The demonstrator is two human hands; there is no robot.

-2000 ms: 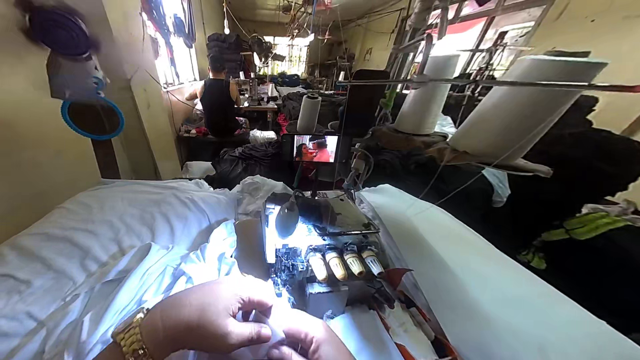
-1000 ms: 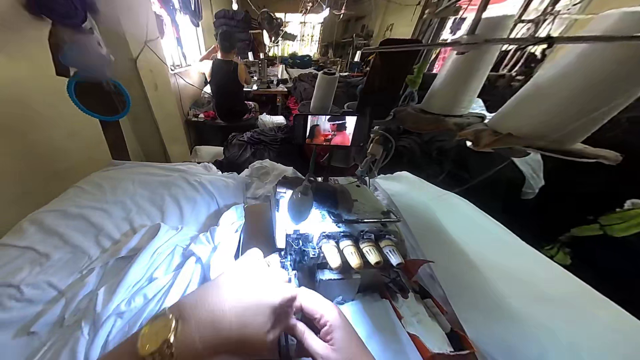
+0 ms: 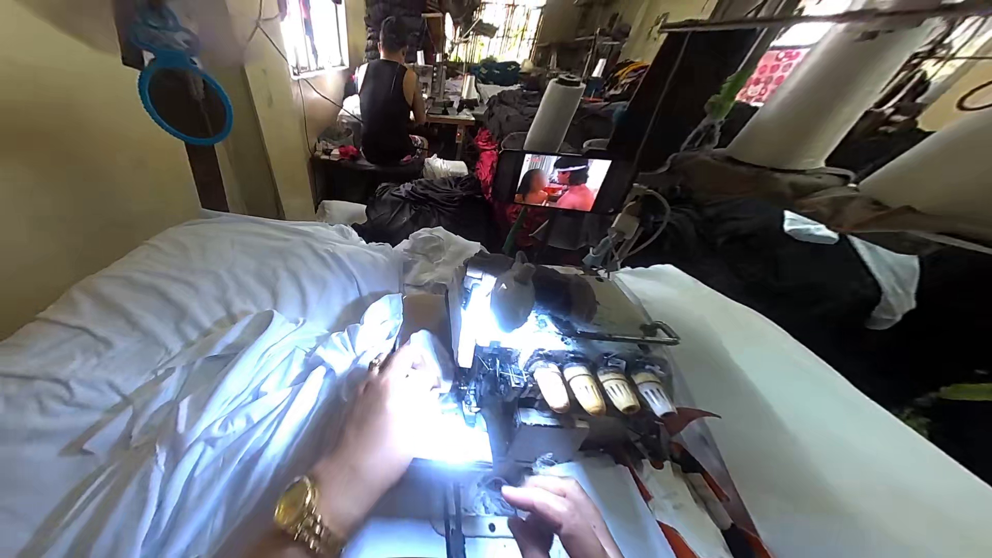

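Observation:
My left hand, with a gold watch on its wrist, holds a piece of white fabric just left of the needle area of a serger sewing machine. Bright lamp light washes out part of that hand and the machine bed. My right hand is lower right, in front of the machine, with its fingers apart and nothing seen in them. Four-part tension knobs aside, several cream tension dials stand along the machine's front. A heap of white fabric lies to the left.
White cloth covers the right side. A phone showing a video stands behind the machine. Large white thread cones stand at the upper right. A seated person works farther back. Black fabric lies on the floor side.
My hands were close together in front of the machine; now they are apart, the left farther forward beside the needle area and the right lower down.

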